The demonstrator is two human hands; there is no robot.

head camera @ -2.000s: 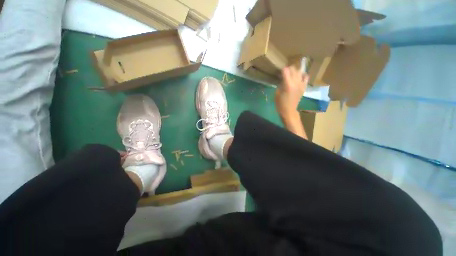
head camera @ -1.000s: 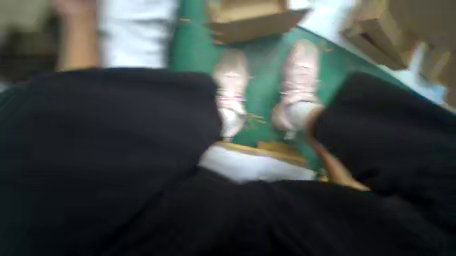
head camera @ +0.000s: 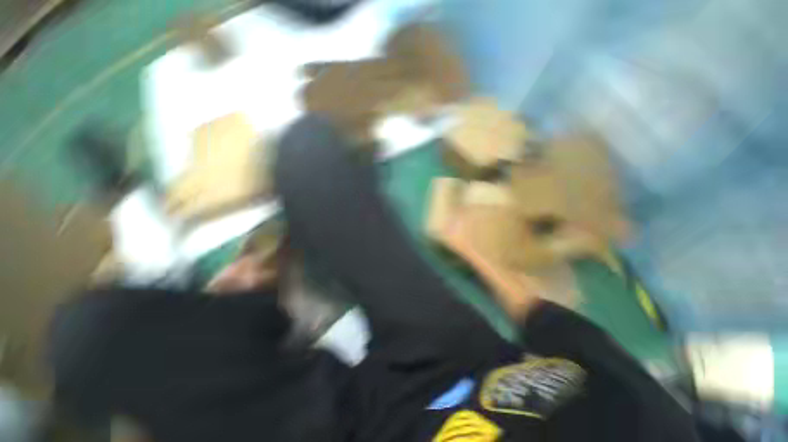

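The view is strongly blurred. My right hand (head camera: 471, 237) reaches down beside my right leg, at or against brown folded cardboard boxes (head camera: 570, 186); the blur hides its fingers and whether it grips one. Another brown cardboard piece (head camera: 488, 134) lies just above them. My left hand cannot be made out.
Flat brown cardboard (head camera: 225, 164) lies on the white sheet (head camera: 173, 95) at upper left. More brown cardboard (head camera: 371, 91) is beyond my knee. Blue-white plastic sheeting (head camera: 708, 173) is on the right. Green floor (head camera: 78, 78) shows at upper left.
The view has swung towards my right side. My right hand has moved from the box beyond my feet to cardboard beside my right leg.
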